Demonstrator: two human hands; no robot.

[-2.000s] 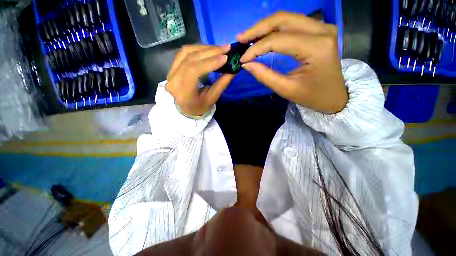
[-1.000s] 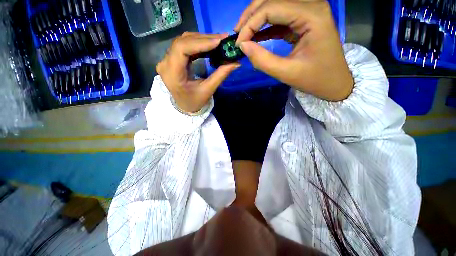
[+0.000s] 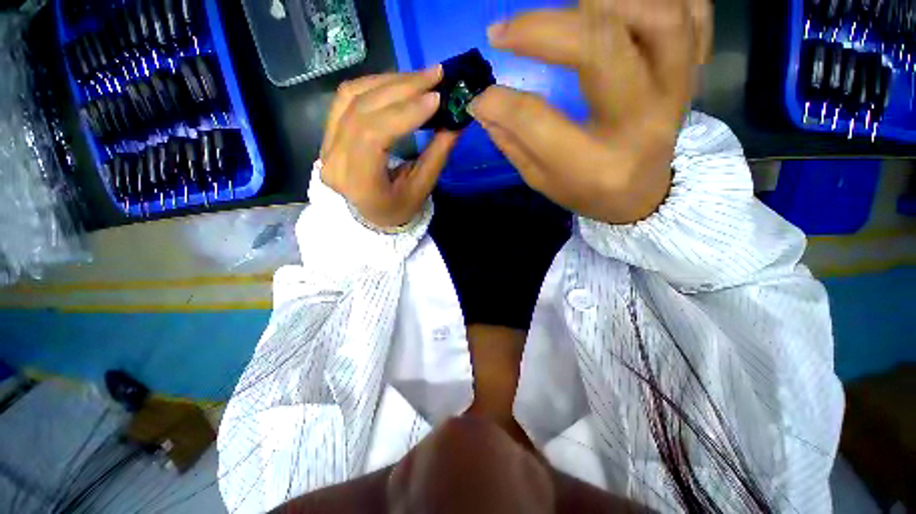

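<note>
My left hand (image 3: 380,151) holds a black plastic housing (image 3: 472,68) between thumb and fingers, over the near edge of a blue work tray (image 3: 427,30). A small green circuit board (image 3: 459,100) shows in the open face of the housing. My right hand (image 3: 613,120) is slightly blurred; its thumb touches the board and housing at their right side, and its fingers are raised and spread away. Nothing is seen held in my right hand.
A clear parts box (image 3: 301,50) with small green boards stands beyond my left hand. Blue stocked trays hold rows of black units with pins at left (image 3: 256,151) and right (image 3: 793,90). A crinkled clear plastic heap (image 3: 35,171) lies at far left.
My right fingers have opened and lifted off the housing, leaving the thumb at the board. My left hand has tilted the housing, which stays in its fingertips.
</note>
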